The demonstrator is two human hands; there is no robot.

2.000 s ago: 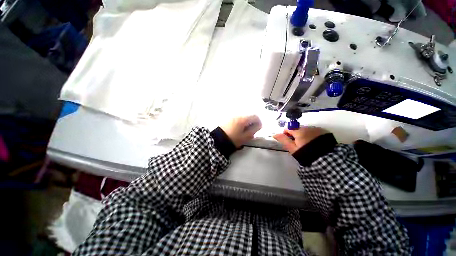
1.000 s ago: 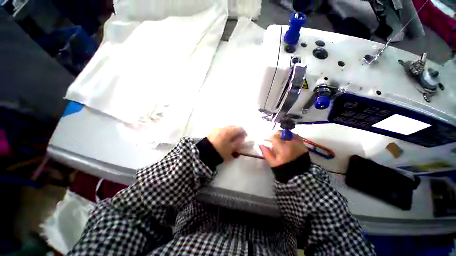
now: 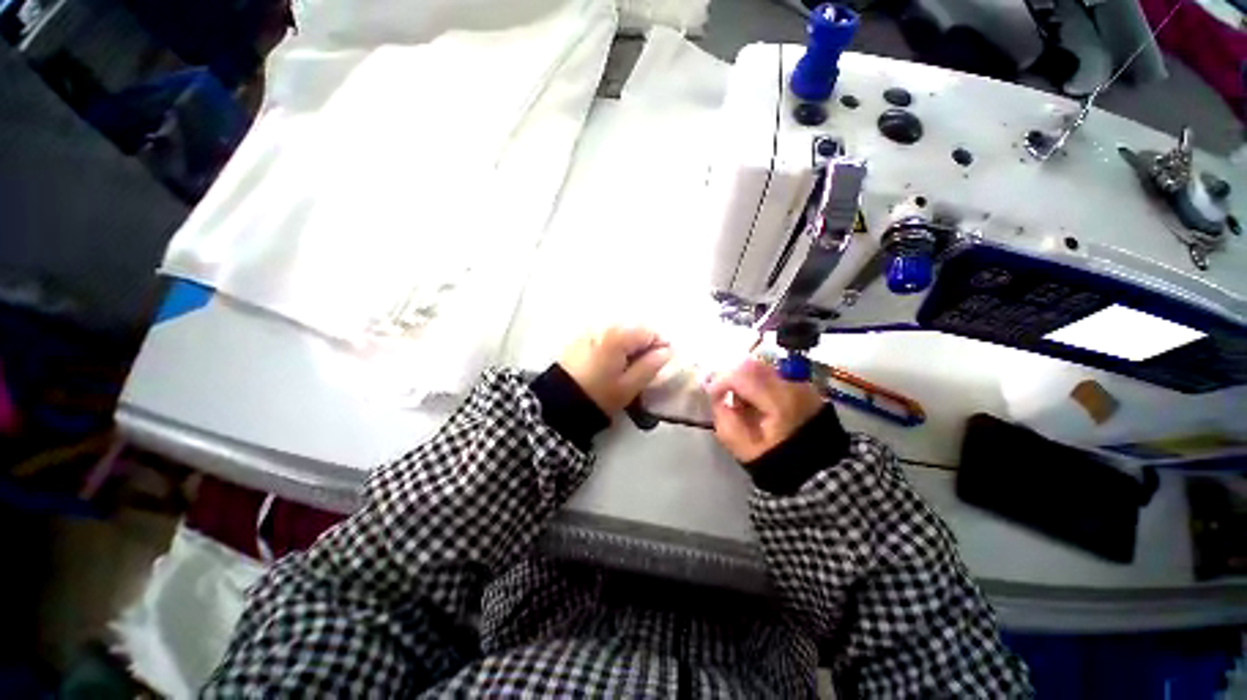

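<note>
A white cut piece point(image 3: 676, 393) lies between my two hands in front of the needle area, partly washed out by the machine's light. My left hand point(image 3: 614, 367) holds its left side, fingers bent. My right hand point(image 3: 760, 406) pinches its right side with thumb and fingers, just below the blue round piece point(image 3: 795, 367). The white sewing machine point(image 3: 987, 164) stands behind my right hand. Its presser foot and needle are lost in glare. A large stack of white panels point(image 3: 397, 164) lies on the left of the table.
Snips with orange and blue handles point(image 3: 875, 397) lie right of my right hand. A black flat rectangular thing, perhaps a phone point(image 3: 1050, 487), lies further right. The ruler-marked grey table edge point(image 3: 656, 547) runs in front of me. White cloth point(image 3: 192, 609) hangs low at left.
Both hands have moved closer together and slightly left and toward me since the oldest frame, with the cloth between them. The orange and blue handles, earlier covered by my right hand, now show.
</note>
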